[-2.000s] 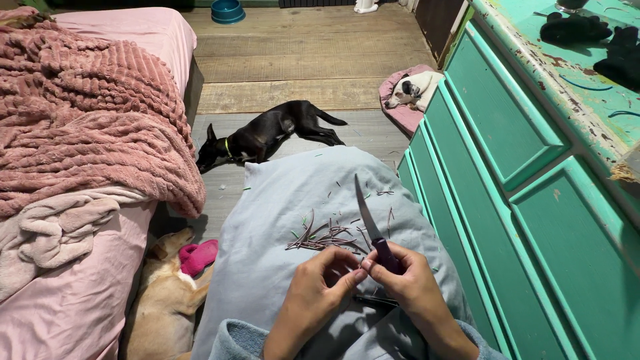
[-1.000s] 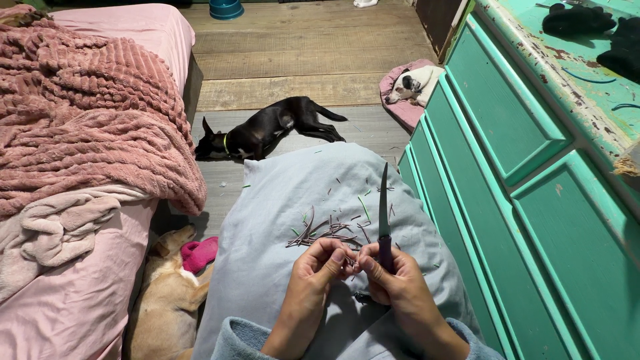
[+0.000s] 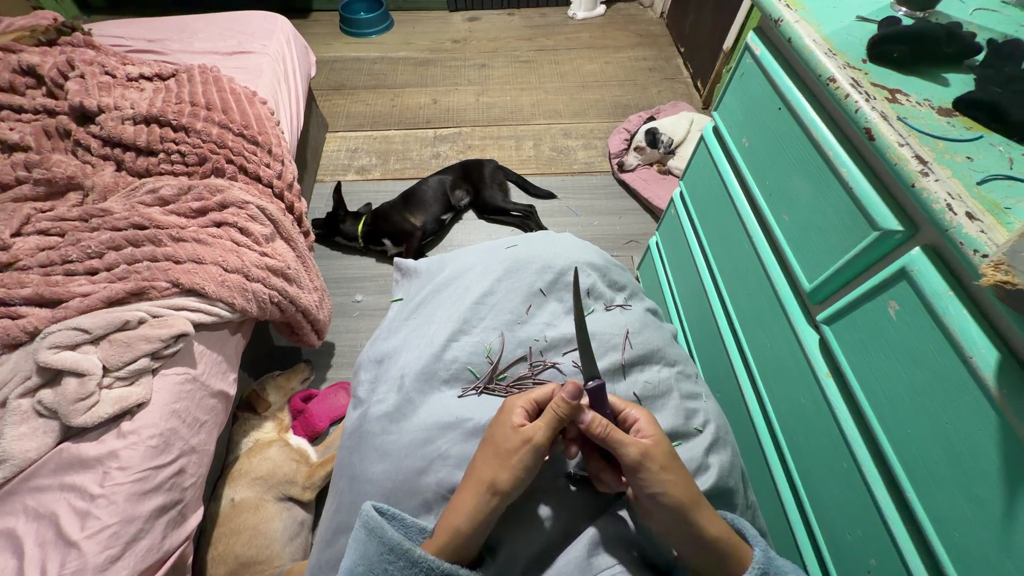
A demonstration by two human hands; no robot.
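My right hand (image 3: pixel 632 448) is closed around the dark purple handle of a small knife (image 3: pixel 586 336), whose narrow curved blade points up and away from me. Thumb and fingers of my left hand (image 3: pixel 528 440) are pinched together and meet the right fingertips; whatever small piece lies between them is hidden. Both hands are above a pale blue-grey pillow (image 3: pixel 432 352) on my lap. Just beyond the left hand lies a loose pile of thin brownish-purple strips (image 3: pixel 512 376), with short green and dark bits scattered about it.
A black dog (image 3: pixel 448 200) lies on the floor ahead, a tan dog (image 3: pixel 264 488) at lower left beside a pink item (image 3: pixel 318 410), and a white dog (image 3: pixel 676 144) on a pink pet bed (image 3: pixel 656 188). A bed (image 3: pixel 120 496) flanks the left; a turquoise dresser (image 3: pixel 920 352) the right.
The knife blade, slanted further left two seconds ago, stood nearly upright one second ago and now tilts slightly left. Both hands have stayed together over the pillow.
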